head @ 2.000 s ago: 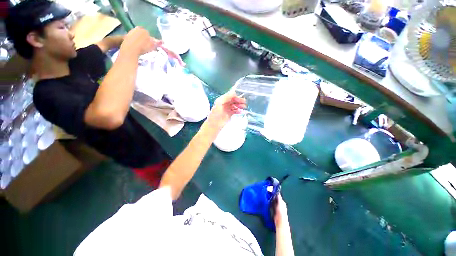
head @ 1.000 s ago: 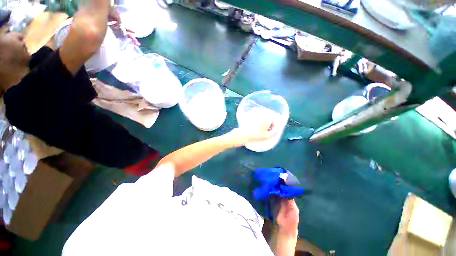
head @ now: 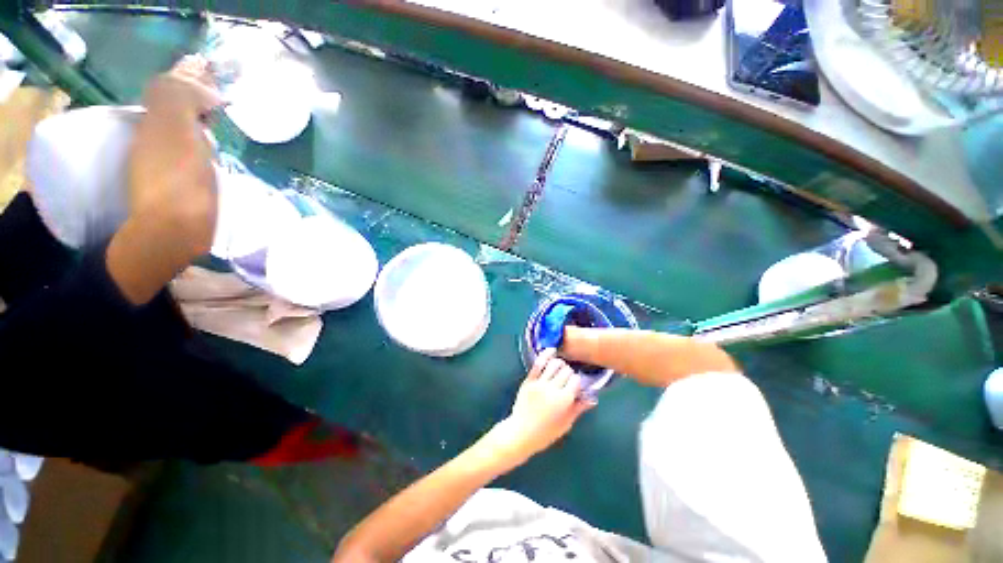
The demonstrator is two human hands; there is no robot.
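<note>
A clear plastic housing [head: 618, 311] stands on the dark green bench in front of me, its open end up. My left hand [head: 550, 398] holds its near rim, fingers on the edge. My right hand [head: 576, 343] reaches down into the opening with the blue cloth [head: 553, 323]; most of the cloth and the fingertips are hidden inside. Another housing with a white round base [head: 432, 299] stands just left of it, not touched by my hands.
A coworker in black [head: 121, 363] reaches over more white housings [head: 321, 264] and a beige cloth [head: 248, 313] at left. A green-framed shelf [head: 660, 105] crosses above. A white-based housing [head: 801, 277] lies beyond the green bar. Cardboard with a yellow pad [head: 940, 486] lies right.
The housing, earlier held up in my left hand, now stands on the bench. My right hand has moved from the near side into it with the blue cloth. My view has shifted.
</note>
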